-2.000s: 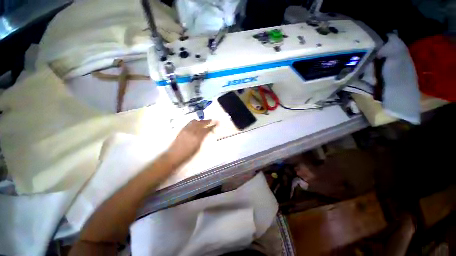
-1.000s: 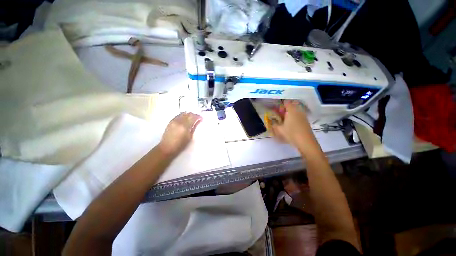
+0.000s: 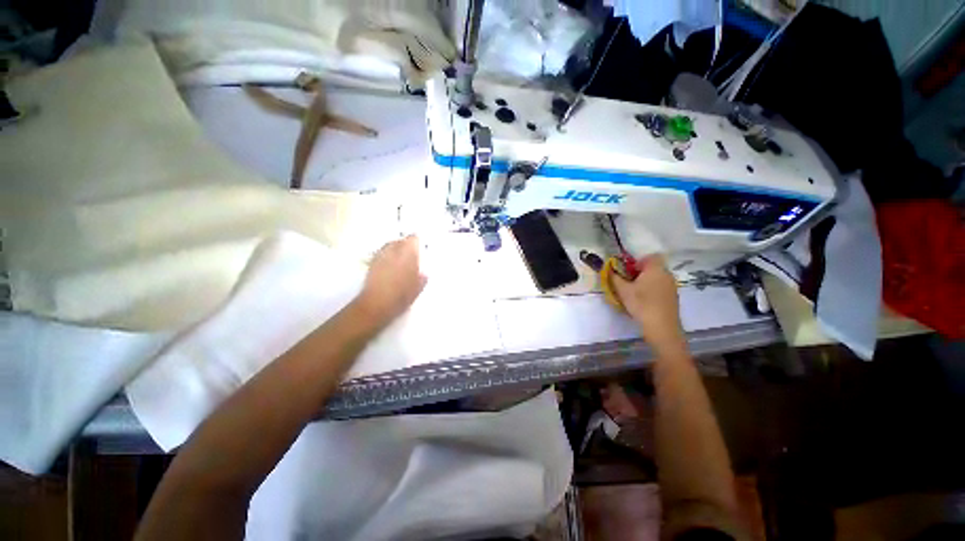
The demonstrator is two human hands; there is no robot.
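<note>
My left hand (image 3: 395, 277) lies on white fabric (image 3: 249, 306) just left of the needle area, in the bright lamp light; its fingertips are washed out, so its grip is unclear. My right hand (image 3: 650, 294) holds the scissors (image 3: 613, 283) by their yellow and red handles, under the machine arm and right of the phone (image 3: 545, 252). The scissors' blades point up and back towards the machine. The presser foot and needle (image 3: 467, 221) are at the left end of the white sewing machine (image 3: 635, 182), a little right of my left hand.
Cream fabric (image 3: 116, 201) covers the left of the table. Crossed brown strips (image 3: 309, 118) lie behind the work. A clear plastic bag (image 3: 534, 42) is behind the machine. White cloth (image 3: 423, 476) lies over my lap. Red material (image 3: 921, 264) is at the far right.
My right hand came in from the right and now holds the scissors, pulled slightly towards me. My left hand has moved left from in front of the presser foot. The view has shifted.
</note>
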